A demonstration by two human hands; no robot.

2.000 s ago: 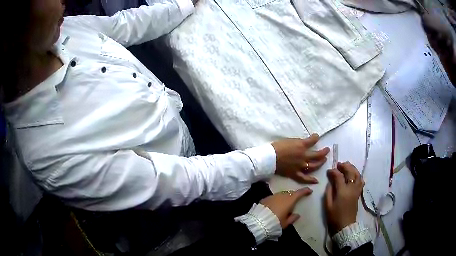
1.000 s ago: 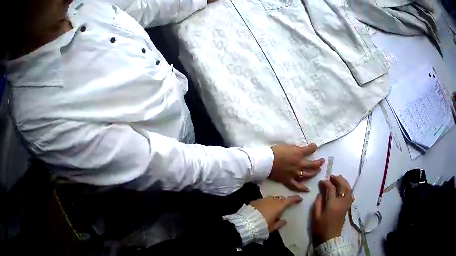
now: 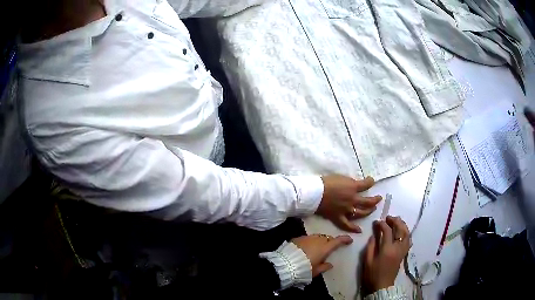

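Observation:
A pale patterned shirt jacket [image 3: 293,88] lies spread on the table, its dark front line running down to the hem. My right hand [image 3: 386,249] is below the hem, thumb and fingers closed on the short end of a tape measure [image 3: 386,206], which points up towards the hem without touching it. My left hand [image 3: 320,252] rests at the table's near edge, index finger stretched out, holding nothing. The hand of a person in a white shirt [image 3: 346,202] lies flat at the hem, by the end of the front line.
The person in the white shirt [image 3: 129,117] stands at the left. Written sheets [image 3: 495,155], a red pencil [image 3: 450,217], the looped tape and a black bag [image 3: 493,258] are at the right. A heap of pale cloth [image 3: 478,29] lies at the far right.
The view has shifted, so the jacket and sheets appear lower. My right hand still holds the tape end and my left still points. The other person's hand stays at the hem.

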